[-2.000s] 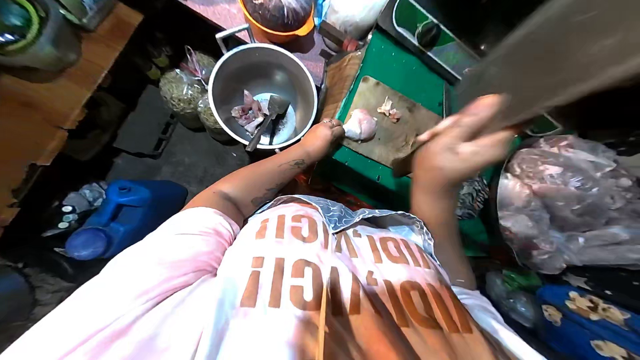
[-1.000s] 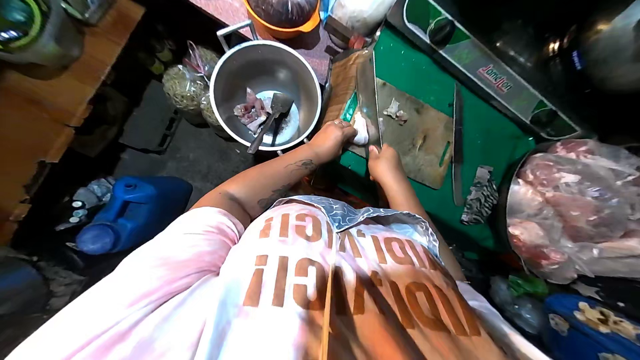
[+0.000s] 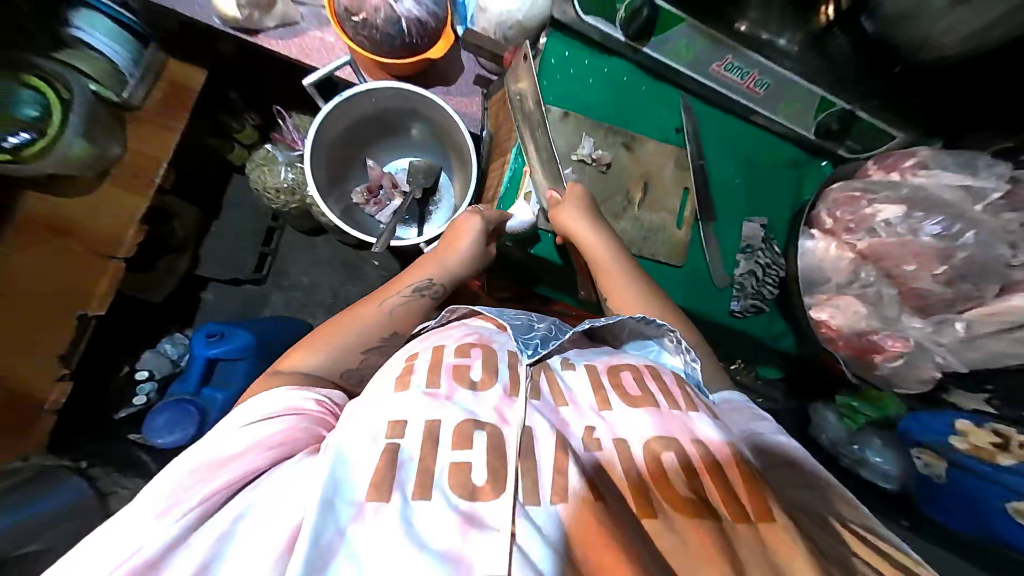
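Note:
My right hand [image 3: 574, 214] grips a large cleaver [image 3: 534, 120], whose broad blade points away from me over the left edge of a worn cutting board [image 3: 648, 192]. My left hand [image 3: 468, 240] pinches a pale piece of raw meat [image 3: 524, 214] just left of the blade; the blade partly hides it. Small meat scraps [image 3: 591, 152] lie on the board. To the left stands a deep metal pot [image 3: 324, 136], with cut meat pieces [image 3: 379, 192] and a metal spatula [image 3: 410, 200] inside.
A long knife [image 3: 702, 192] lies right of the board on the green tabletop [image 3: 616, 72]. Behind is a gas stove [image 3: 744, 76]. Bagged raw meat [image 3: 912, 256] fills a container at right. An orange bowl [image 3: 388, 60] stands behind the pot, and a blue jug [image 3: 216, 368] is at lower left.
The cleaver was raised and blurred at the right two seconds ago; it has come down to the board's left side. Since one second ago, my left hand and the meat have shifted slightly off the board's left edge.

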